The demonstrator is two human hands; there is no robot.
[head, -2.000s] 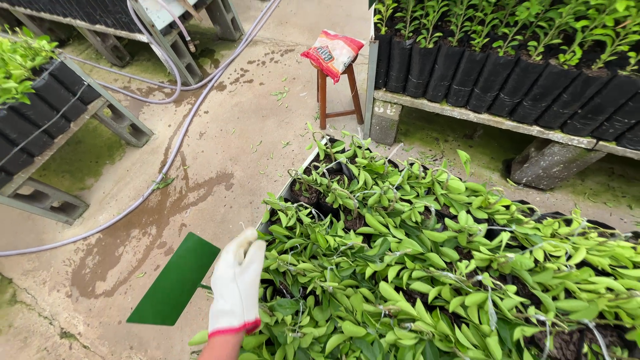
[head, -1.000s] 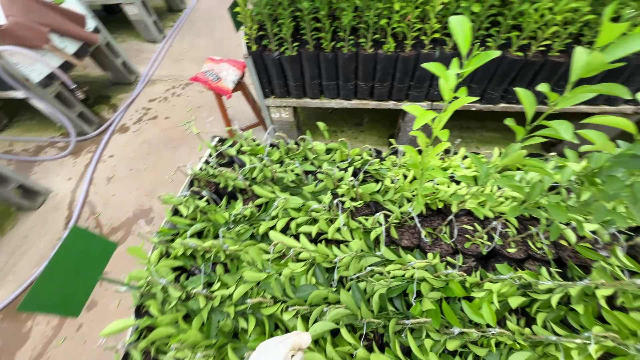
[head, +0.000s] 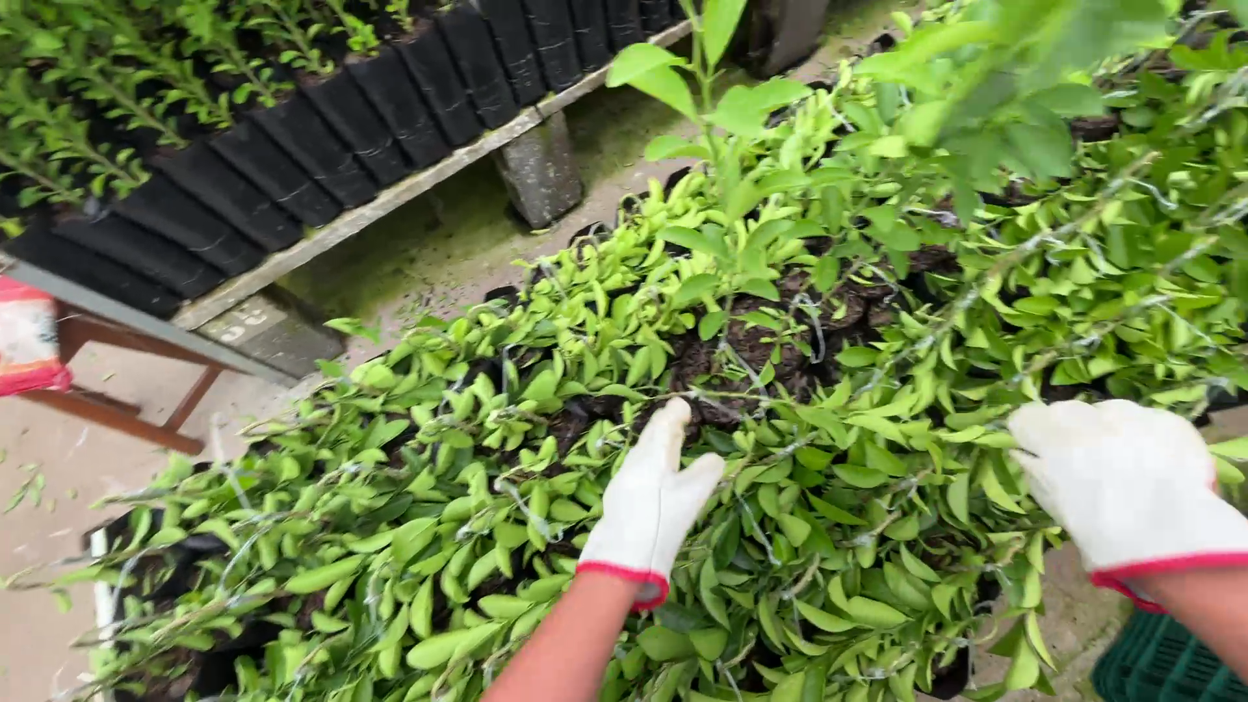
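My left hand [head: 651, 487], in a white glove with a red cuff, reaches over the bent-down leafy seedlings [head: 429, 546]; its thumb and index finger are apart near a thin stem, with nothing seen held. At the right, my right hand [head: 1121, 483], gloved alike, is over the edge of the same plants; its fingertips are partly among the leaves, and whether they grip a stem is not clear. Beyond my left hand, dark soil [head: 731, 366] shows in the black bags, with thin pale ties among the stems. A taller upright shoot [head: 707, 107] rises behind it.
Upright seedlings in black grow bags [head: 283, 161] fill a raised bench with a pale edge [head: 390, 210] on concrete blocks [head: 541, 171]. A wooden stool [head: 127, 409] with a red and white bag [head: 27, 336] stands at left. A green plastic crate [head: 1165, 653] is at lower right.
The view has swung right and down over the plants. Both gloved hands are now in view, where one second ago only part of one glove showed at the bottom edge.
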